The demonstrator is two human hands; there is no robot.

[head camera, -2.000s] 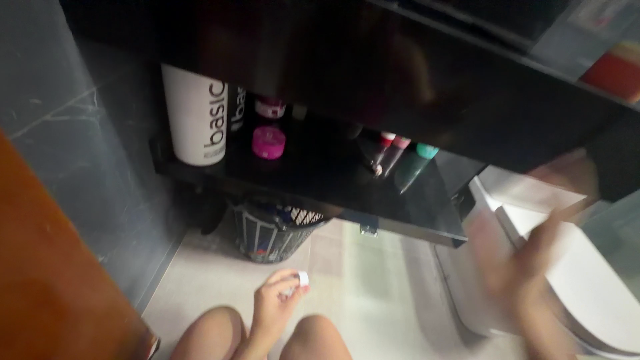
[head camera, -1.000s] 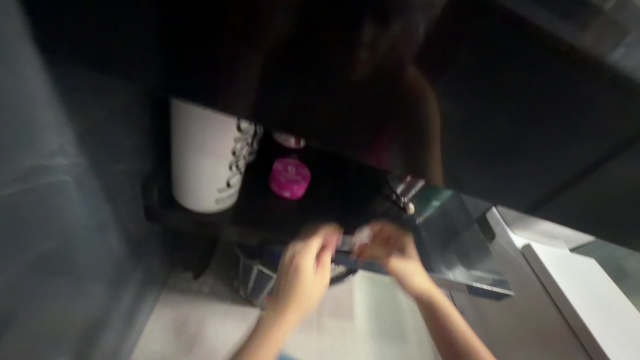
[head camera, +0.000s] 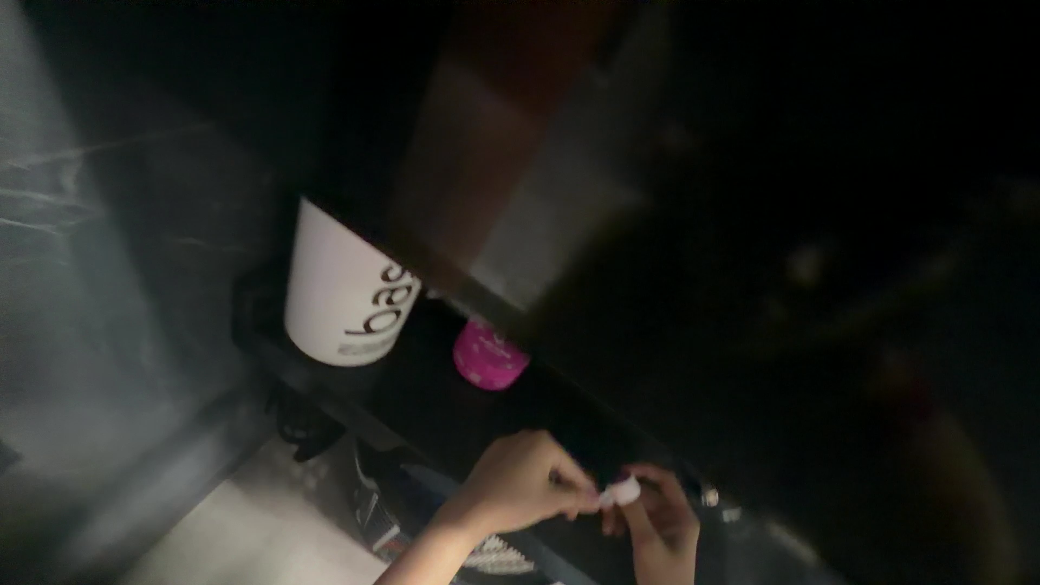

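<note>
Near the bottom centre, my left hand pinches at the left side of a small white object, which may be a cap or a small roll. The fingers of my right hand close around the same white object from the right. Both hands are over the edge of a black shelf. A bright pink round container is on the shelf above my hands. To its left stands a white cylindrical bottle with dark lettering, its top hidden by the black panel.
A glossy black cabinet panel with reflections fills the upper right. Grey marbled wall tiles are at the left. Below the shelf are a dark slatted basket and a pale floor.
Two seconds ago my left hand held the small white object low by my knees and my right hand was apart. Now both hands are together on it by the shelf. The view has moved closer.
</note>
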